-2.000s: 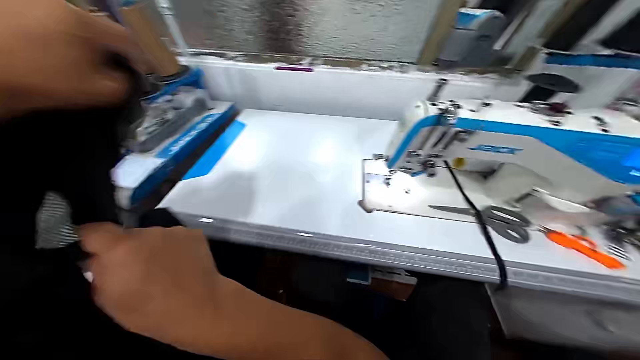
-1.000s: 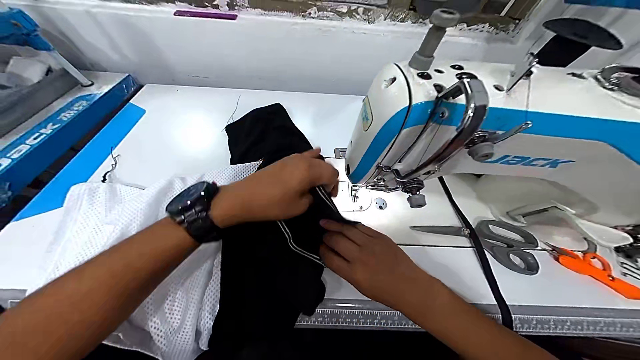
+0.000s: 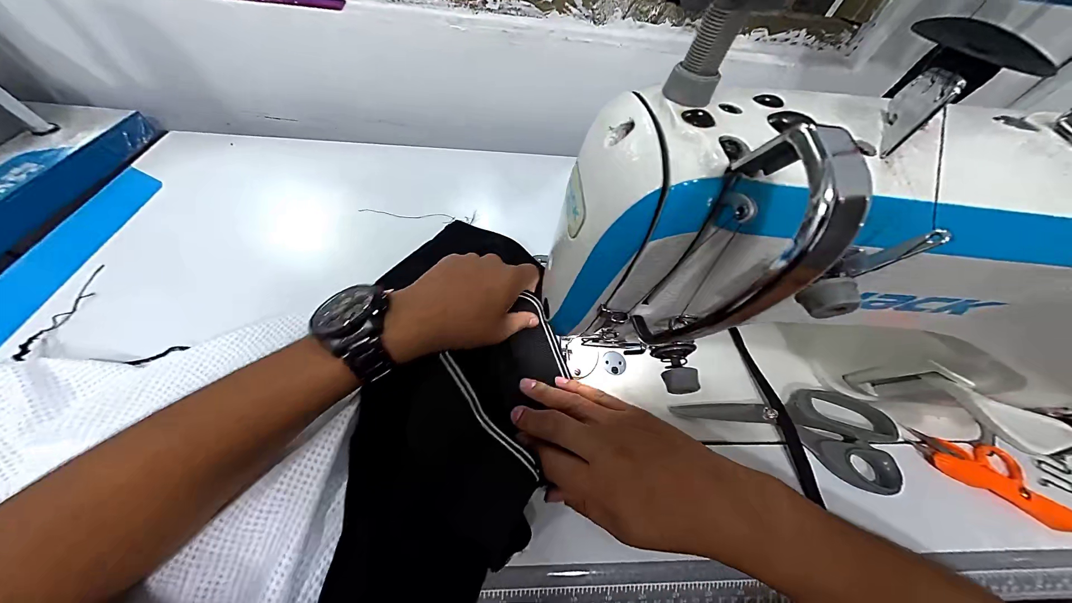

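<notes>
A black fabric piece with white piping (image 3: pixel 419 469) lies at the needle area of a white and blue Jack sewing machine (image 3: pixel 754 201), joined or next to white mesh fabric (image 3: pixel 276 502). My left hand (image 3: pixel 461 301), with a dark watch (image 3: pixel 352 322) on the wrist, grips the black fabric's edge close behind the presser foot, thumb beside the piping. My right hand (image 3: pixel 611 461) rests with fingers spread on the same edge, in front of the foot. The needle is hard to make out behind the machine head.
Grey-handled scissors (image 3: pixel 846 435) and orange thread snips (image 3: pixel 997 477) lie right of the needle area. A narrow black strip (image 3: pixel 775 410) crosses the scissors. A measuring tape (image 3: pixel 636 590) runs along the front edge. Loose threads (image 3: pixel 67 314) lie at left, near a blue-sided box (image 3: pixel 75 176).
Two seconds ago both hands were at the left with dark fabric; they then came to the machine. Since one second ago the fabric edge lies closer to the presser foot. The view has moved nearer.
</notes>
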